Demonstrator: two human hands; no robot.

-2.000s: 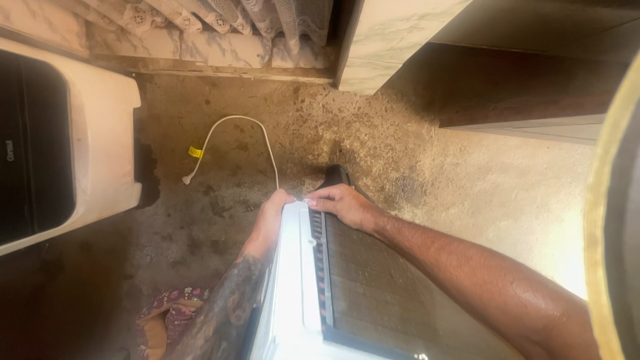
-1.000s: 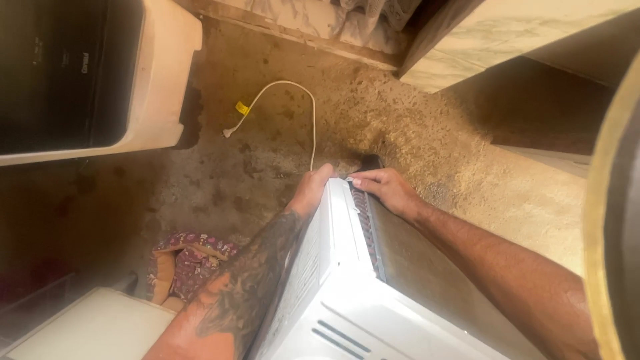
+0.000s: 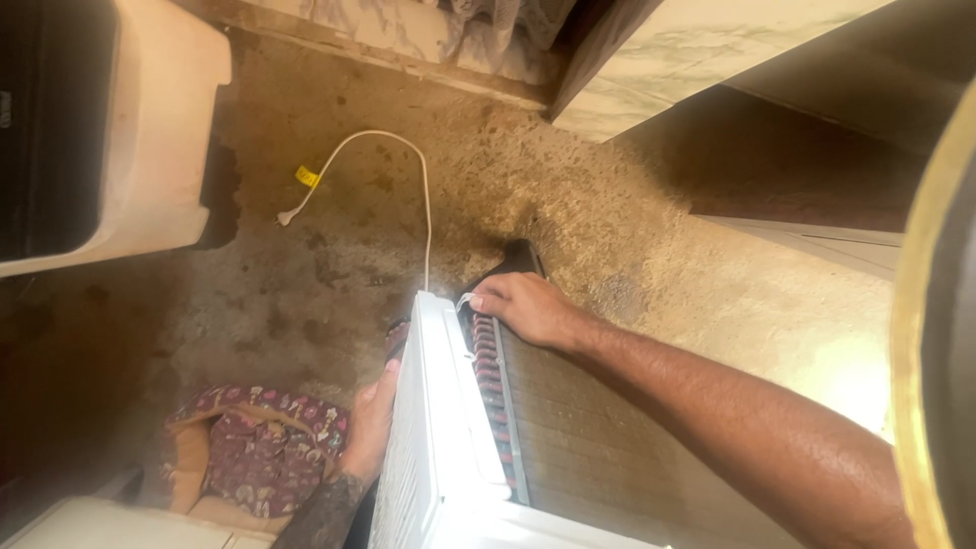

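Note:
A white appliance housing, which looks like an air conditioner, stands at the lower middle. A finned coil panel with reddish tube bends along its edge lies to its right. My right hand grips a small pale piece, perhaps a tab or wire, at the far corner beside the coil. My left hand rests against the housing's left side, its fingers partly hidden; whether it grips is unclear. A white power cord with a plug and yellow tag runs from behind the housing across the floor.
A white appliance with a dark front stands at the left. A patterned pet bed lies at lower left, beside a pale surface. Marble-patterned panels stand at the top. A round yellowish rim borders the right.
My left hand has moved from the far corner of the housing down its left side, toward me. My right hand stays near the far corner. The view has shifted.

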